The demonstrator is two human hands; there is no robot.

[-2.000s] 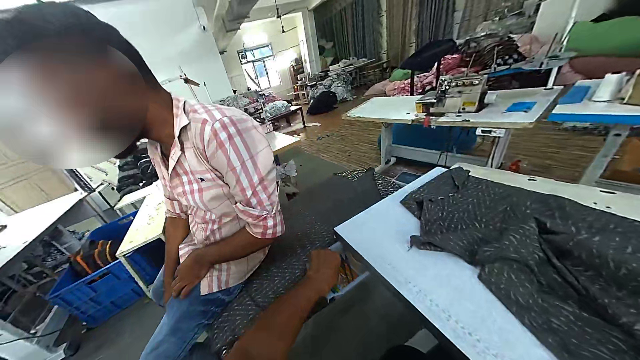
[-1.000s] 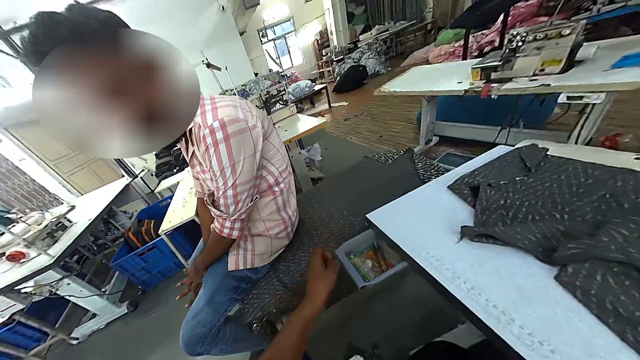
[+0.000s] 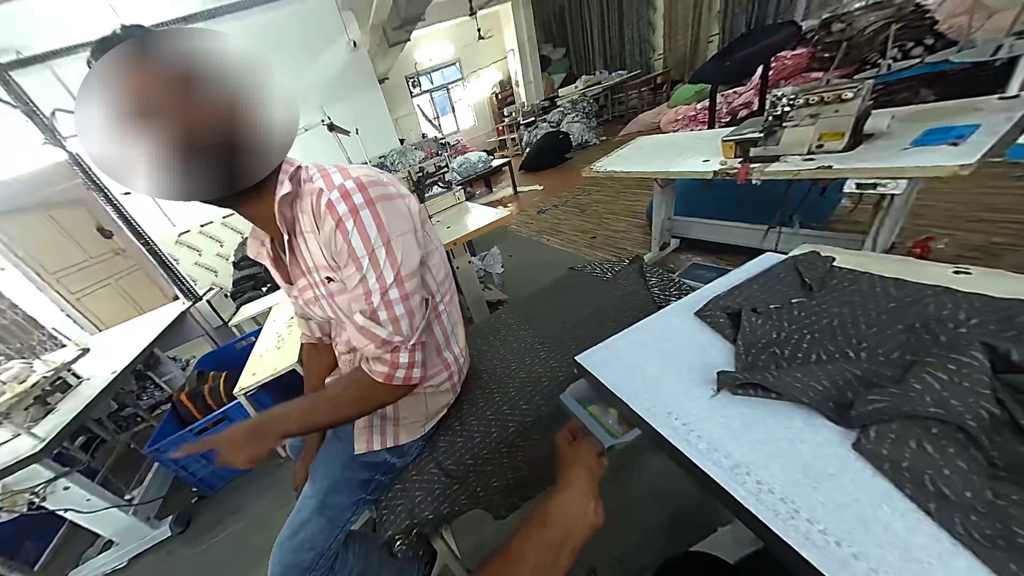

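Note:
My left hand (image 3: 582, 464) reaches in from the bottom, its fingers at the front of a small grey drawer (image 3: 598, 416) under the white table (image 3: 664, 416). The drawer stands partly out and holds small coloured items that I cannot make out. Whether the fingers grip its edge cannot be told. Dark grey patterned fabric (image 3: 864, 360) lies rumpled on the right part of the tabletop. More of such fabric (image 3: 512, 384) is spread over a low surface left of the table. My right hand is not in view.
A person in a checked shirt (image 3: 376, 280) sits at the left, one arm stretched out to the left. Behind them is a blue crate (image 3: 204, 448). An overlock sewing machine (image 3: 816, 120) stands on another table at the back right. A white machine table (image 3: 104, 376) is at the far left.
The small drawer stood further out one second ago and now shows less of its inside. My left hand has moved to its front. The seated person has stretched an arm out to the left.

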